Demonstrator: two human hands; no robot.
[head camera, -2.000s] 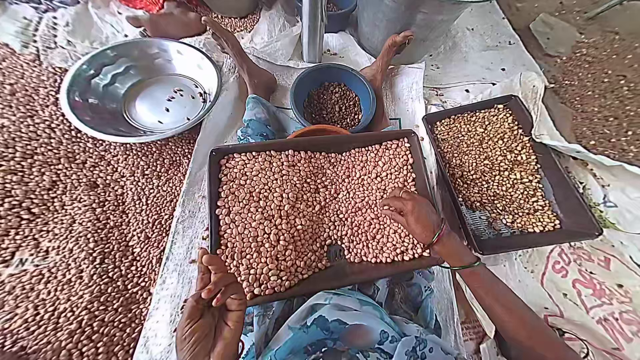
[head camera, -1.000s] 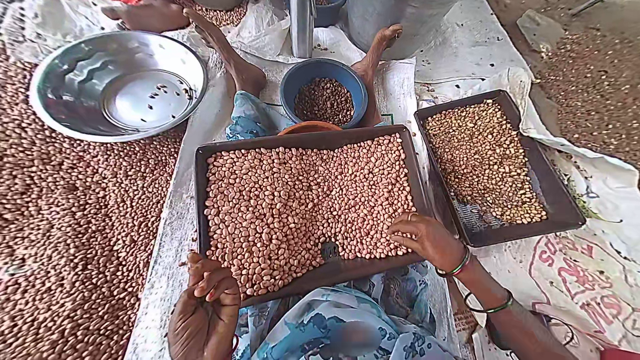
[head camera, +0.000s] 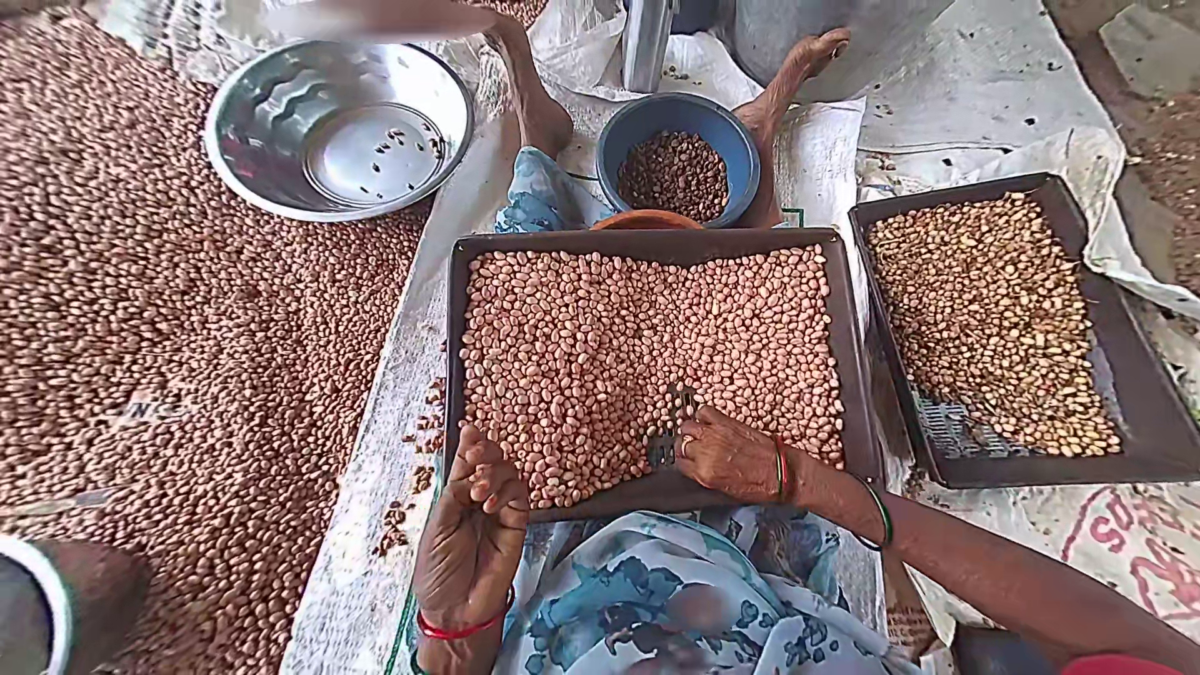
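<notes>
A dark rectangular tray (head camera: 656, 246) full of pinkish-brown nuts or beans (head camera: 581, 356) rests across my lap, its slotted bottom showing in a small gap near the front edge. My right hand (head camera: 736, 455) reaches in from the right, its bent fingertips on the nuts beside that gap; whether they pinch one is hidden. At the tray's front left corner, my left hand (head camera: 478, 525) is raised palm up with curled fingers; I cannot tell if anything is in it. A second dark tray (head camera: 1148, 394) at the right holds yellowish-brown pieces (head camera: 994, 319).
Beyond the tray, a blue bowl (head camera: 745, 178) of darker pieces stands between my feet, with an orange rim (head camera: 647, 220) before it. A steel basin (head camera: 272, 122) sits at the upper left on a large nut heap (head camera: 187, 328). White sacking (head camera: 356, 525) covers the ground.
My right hand has moved left and toward the front edge, from the nuts at the tray's right side to the gap. My left hand stays by the corner. A dark rounded form has appeared at the lower left.
</notes>
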